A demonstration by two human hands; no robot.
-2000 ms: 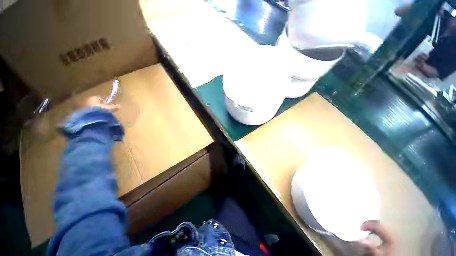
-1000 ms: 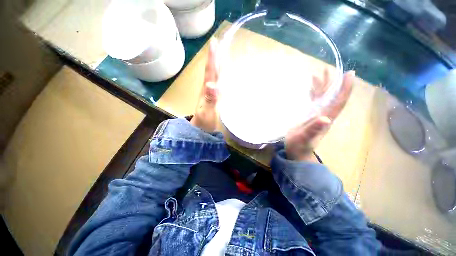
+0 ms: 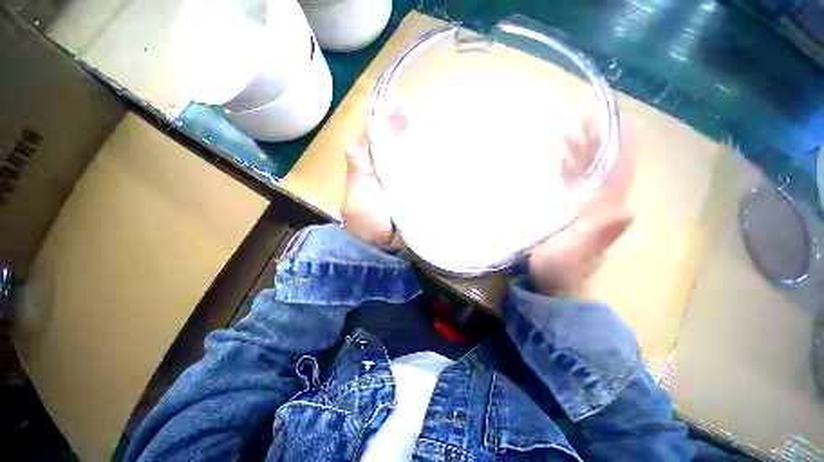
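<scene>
A clear outer pot [image 3: 613, 135] shows as a shiny round rim with a notch at its far edge. An overexposed white pot [image 3: 479, 171] fills most of the rim's inside. My left hand [image 3: 368, 194] holds the set at its left side. My right hand [image 3: 587, 212], somewhat blurred, is against its right side, with fingers showing through the clear wall. The set is above the cardboard sheet [image 3: 669, 226] in front of my chest.
A nested stack of white pots [image 3: 285, 99] leans at the upper left, with another white pot [image 3: 348, 20] behind it. A closed carton [image 3: 135, 244] is at left, a printed carton flap [image 3: 45, 135] behind it. A clear round container [image 3: 777, 236] lies at right.
My left hand has come from the carton on the left to the pot. Both hands now hold the clear and white pots together. Since one second ago, my right hand has shifted slightly along the side.
</scene>
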